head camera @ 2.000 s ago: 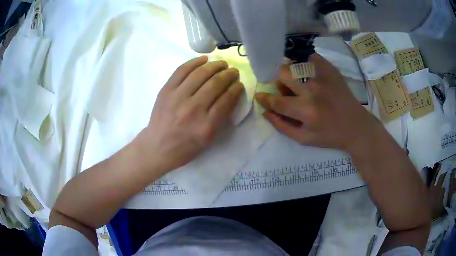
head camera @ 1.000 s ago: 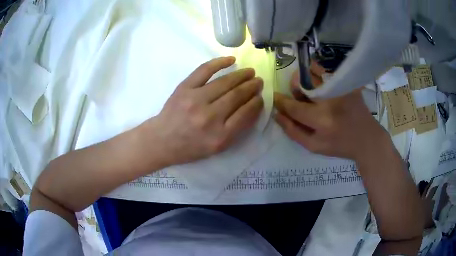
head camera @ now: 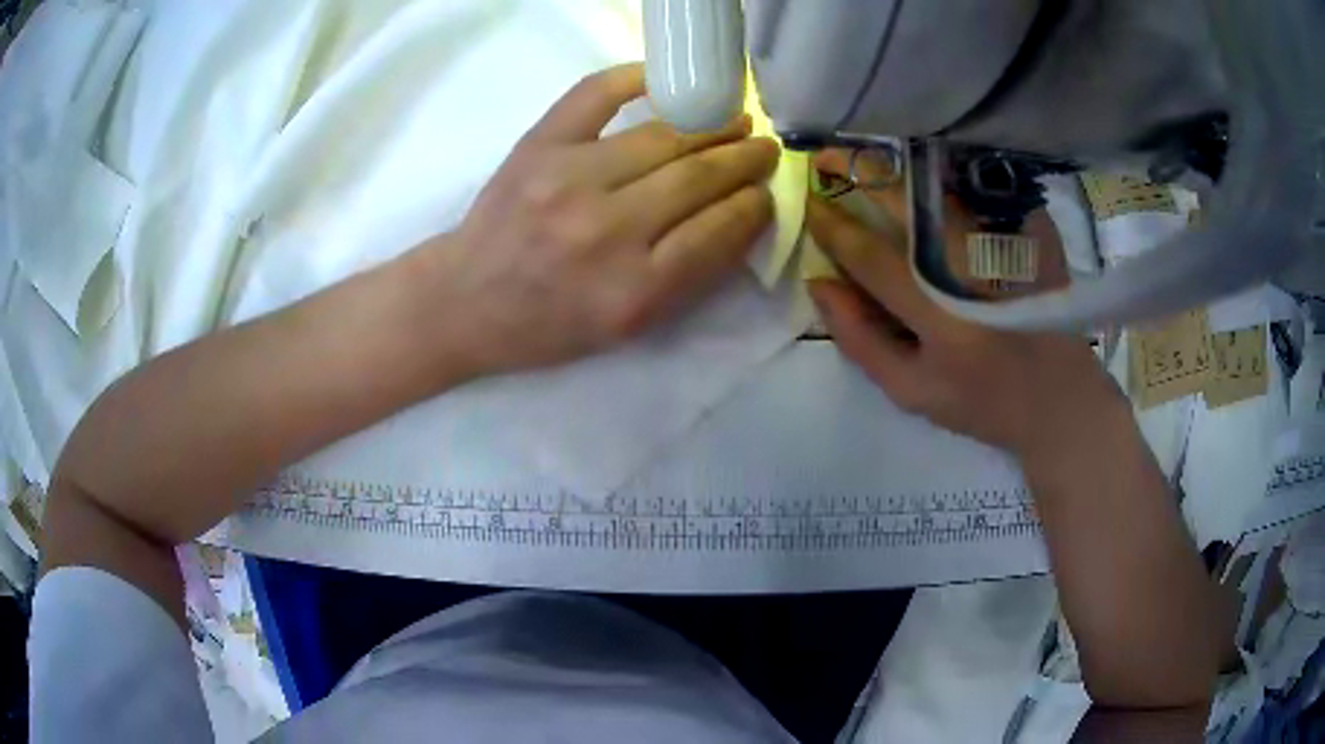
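My left hand (head camera: 610, 225) lies flat, palm down, on the white garment panel (head camera: 581, 414) just left of the needle area. My right hand (head camera: 945, 320) is on the right of the needle area, partly hidden behind the white sewing machine head (head camera: 930, 73). Its thumb and index finger are at the cloth edge; whether they pinch it cannot be told. A small white strip (head camera: 785, 218) lies between my hands under the yellow light. The needle is hidden; part of the presser area shows below the head.
The white lamp tube (head camera: 693, 66) hangs close over my left fingertips. Tan bundle tickets (head camera: 1171, 359) lie on white stacks at the right. The printed ruler (head camera: 683, 523) runs along the near table edge. A blue bin rim (head camera: 286, 625) is at lower left.
Both hands and the cloth have moved forward toward the needle area. The panel's near corner has drawn back from the table edge, showing more ruler. The view has shifted around the machine head.
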